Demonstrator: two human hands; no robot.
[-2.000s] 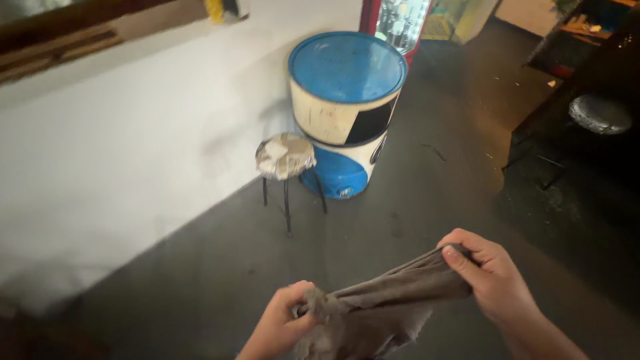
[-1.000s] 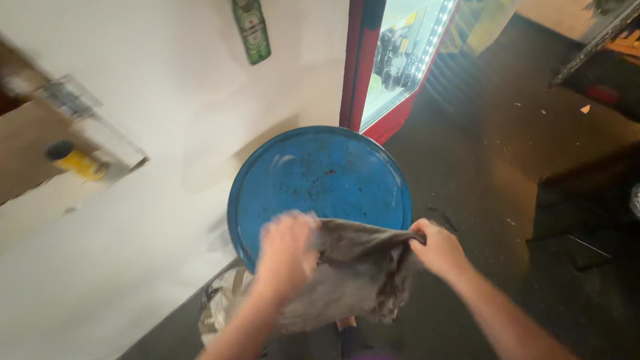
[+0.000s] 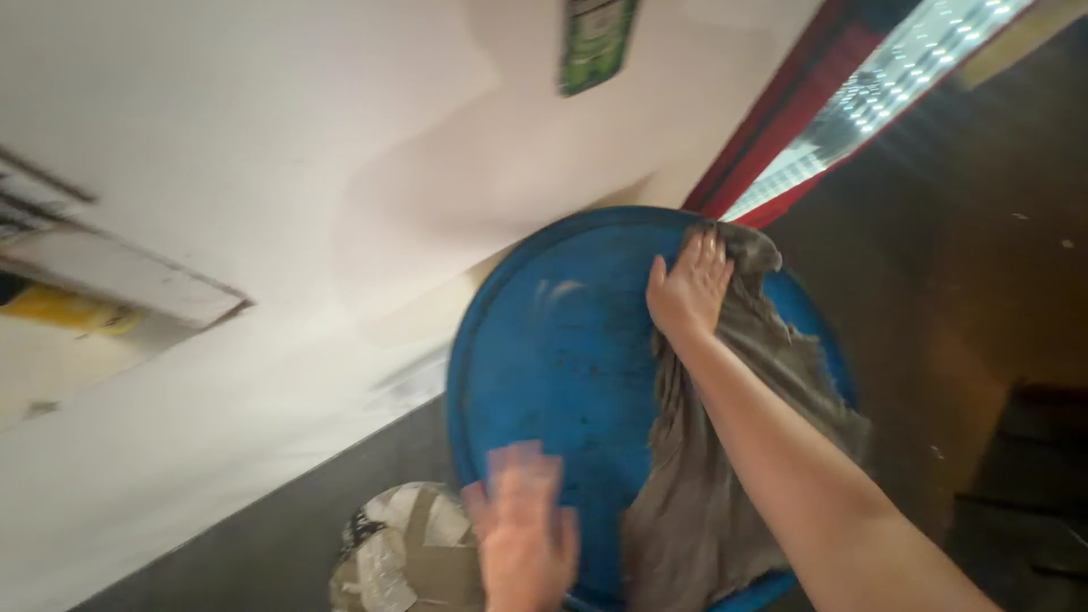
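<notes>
A frayed grey-brown cloth [image 3: 705, 476] lies bunched and partly spread over the right side of a blue drum lid [image 3: 552, 365], its torn edge reaching the rim. My right hand [image 3: 693, 285] presses flat on the cloth's far end, fingers extended toward the red-framed fridge. My left hand [image 3: 523, 527], blurred, is over the lid's near left edge with its fingers apart and nothing in it. Whether it touches the lid cannot be told.
A round stool seat patched with tape [image 3: 425, 544] stands beside the drum at lower left. The white wall [image 3: 297, 127] runs along the left, bearing a green bottle-shaped sign [image 3: 597, 42]. A lit, red-framed glass-door fridge [image 3: 816, 127] stands behind the drum.
The cloth, earlier stretched between both hands in the air, now lies on the lid. My left hand has let go of it; my right hand has moved to the far side. The view has moved closer.
</notes>
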